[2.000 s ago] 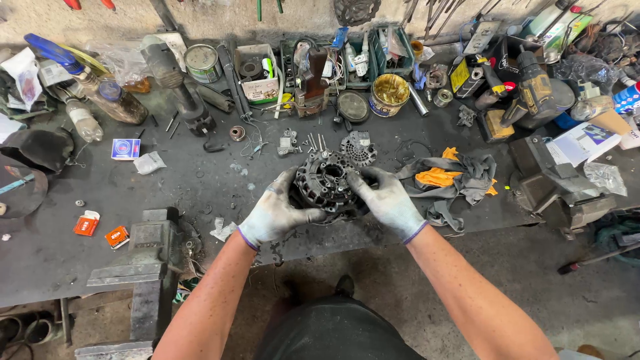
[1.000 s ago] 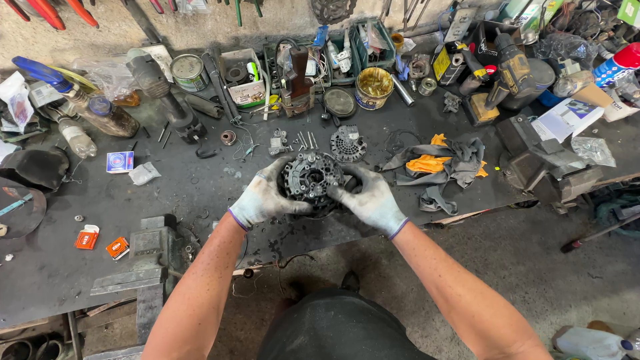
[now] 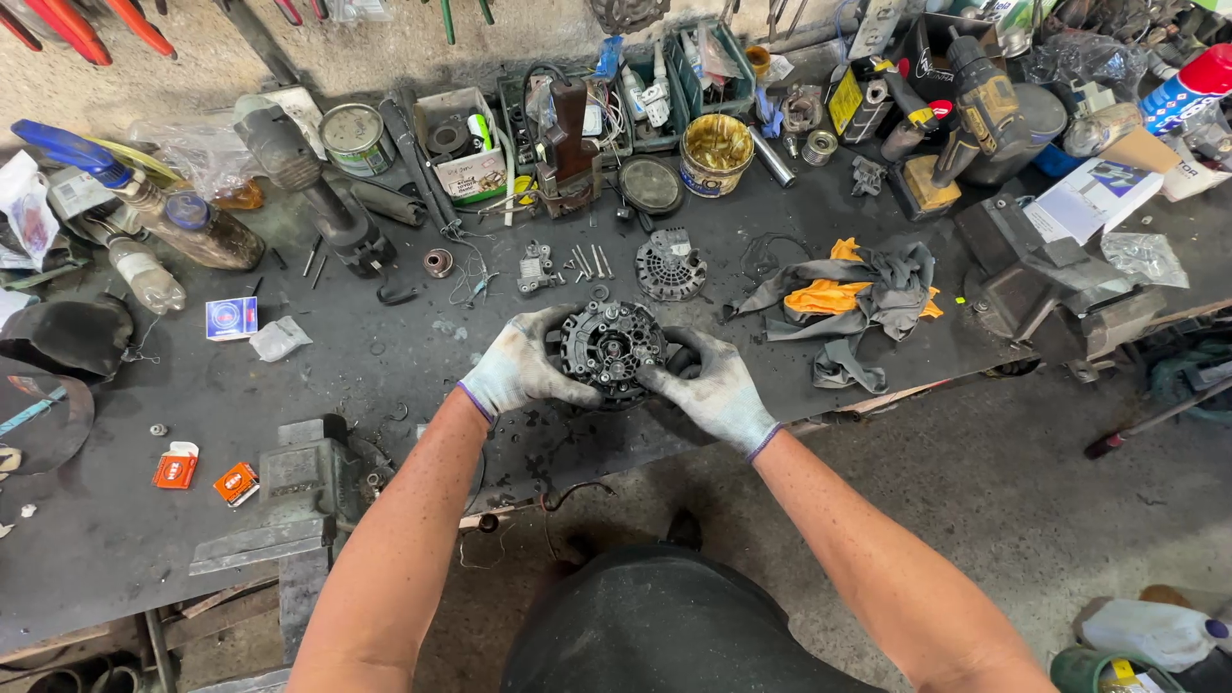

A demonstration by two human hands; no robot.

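Note:
An alternator (image 3: 613, 352), dark and round with its open end up, is held between both gloved hands over the front part of the bench. My left hand (image 3: 527, 364) grips its left side, thumb on the near rim. My right hand (image 3: 712, 383) grips the right side, with the thumb on the top face. Just beyond it lie a round slotted metal cover (image 3: 671, 266), several bolts (image 3: 591, 262), a small regulator-like part (image 3: 537, 269) and a washer (image 3: 601, 292). The undersides of the alternator and the fingers below it are hidden.
A bench vise (image 3: 306, 476) stands at the front left, another vise (image 3: 1049, 279) at the right. Grey and orange rags (image 3: 866, 289) lie right of the hands. An impact wrench (image 3: 313, 188), a grease tin (image 3: 716, 154), parts bins (image 3: 467, 144) and a cordless drill (image 3: 984, 101) line the back.
The alternator stays between both hands. Its top face has tilted slightly, and my right thumb has moved onto that face. The view has shifted a little.

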